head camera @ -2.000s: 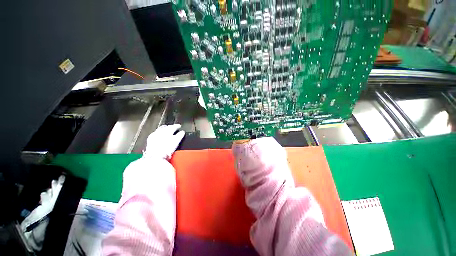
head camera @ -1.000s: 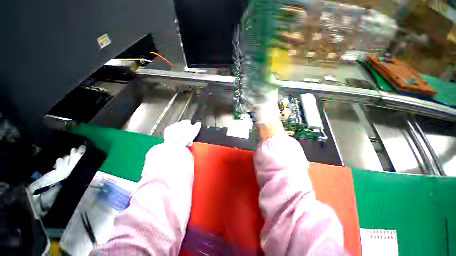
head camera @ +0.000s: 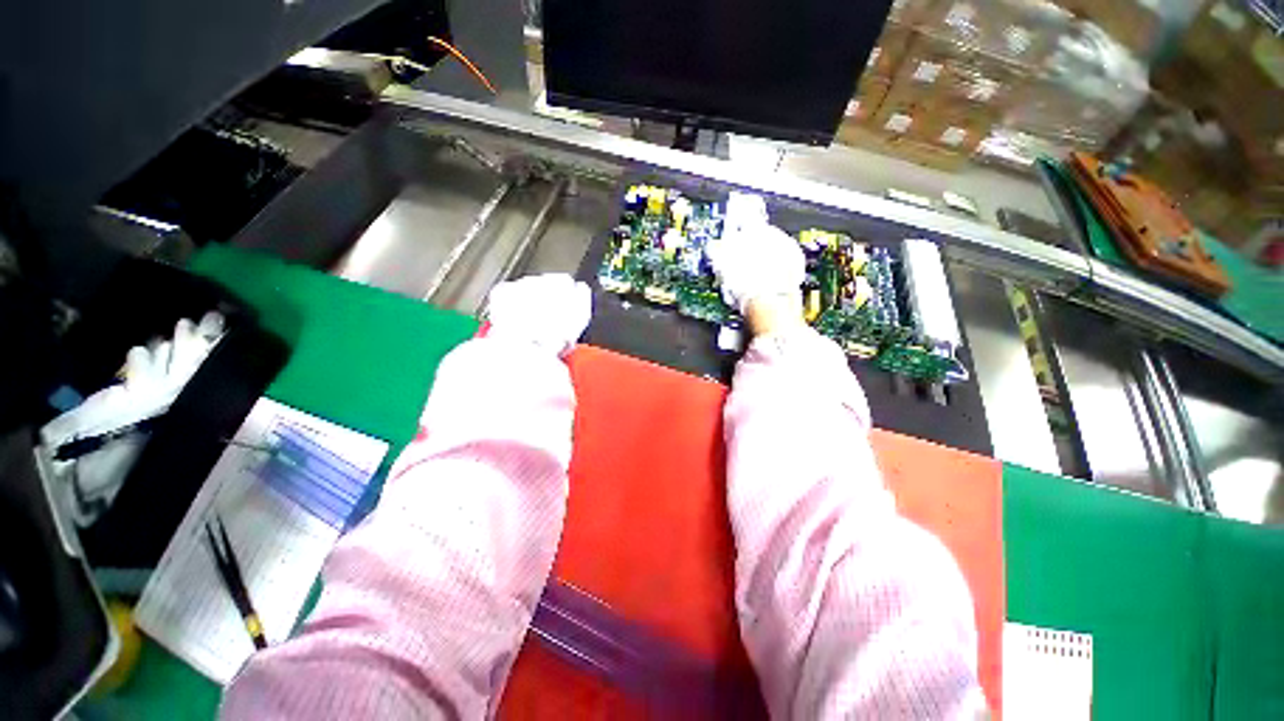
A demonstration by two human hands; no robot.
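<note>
Two green circuit boards lie component side up, side by side, on the flat black carrier tray [head camera: 651, 333] on the conveyor. My right hand [head camera: 758, 262], in a white glove, is on the inner end of the left circuit board [head camera: 662, 248], between the two boards; its fingers are too blurred to tell whether they grip it. The right circuit board [head camera: 880, 303] has a long pale block. My left hand [head camera: 541, 310], gloved, rests at the tray's near left edge by the red mat [head camera: 648, 493]; its fingers look bent, and I cannot tell if they hold the edge.
A blank black monitor [head camera: 711, 64] stands behind the conveyor rail [head camera: 901, 211]. A purple strip [head camera: 606, 634] lies across the red mat. Paper [head camera: 303, 542] with tweezers [head camera: 233, 578] and a black box with loose gloves [head camera: 134, 402] are left. A notepad [head camera: 1046, 676] lies right.
My right hand has lowered the raised circuit board onto the tray's left side, beside the other board. The view has shifted, showing more of the monitor. My left hand stays near the tray's edge.
</note>
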